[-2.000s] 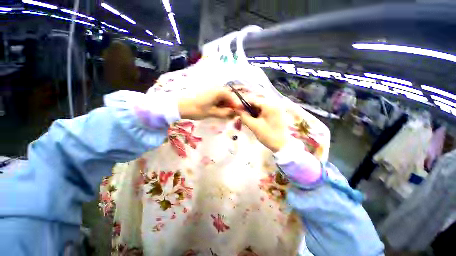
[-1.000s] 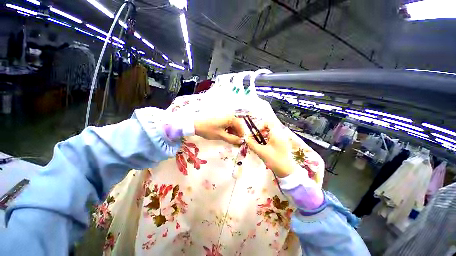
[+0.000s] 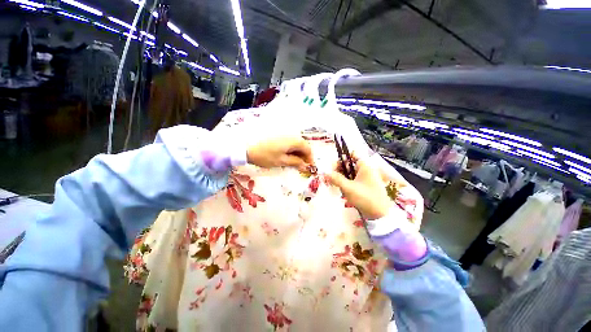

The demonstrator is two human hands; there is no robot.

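Note:
A cream floral blouse [image 3: 259, 259] hangs from a white hanger [image 3: 332, 91] right in front of me. My left hand [image 3: 282, 152] pinches the upper front placket just below the neckline. My right hand [image 3: 363, 188] holds dark thread snips [image 3: 347, 159] in the palm, their two points upward and a little apart. Its thumb and fingertips are beside the placket, close to my left fingertips. A dark button [image 3: 308, 198] shows just below the hands. Whether a thread is between the fingers is too small to tell.
A thick grey rail [image 3: 453, 81] runs from the hangers to the right. A white worktable [image 3: 19, 217] is at the left edge. A striped garment [image 3: 557, 285] hangs at the lower right, with pale garments [image 3: 528, 227] behind it. A brown garment [image 3: 170, 97] hangs at the back left.
The snips have moved from across the neckline, near my left fingers, to the right and now point more upright. My right hand has moved slightly right, away from my left. The view has tilted.

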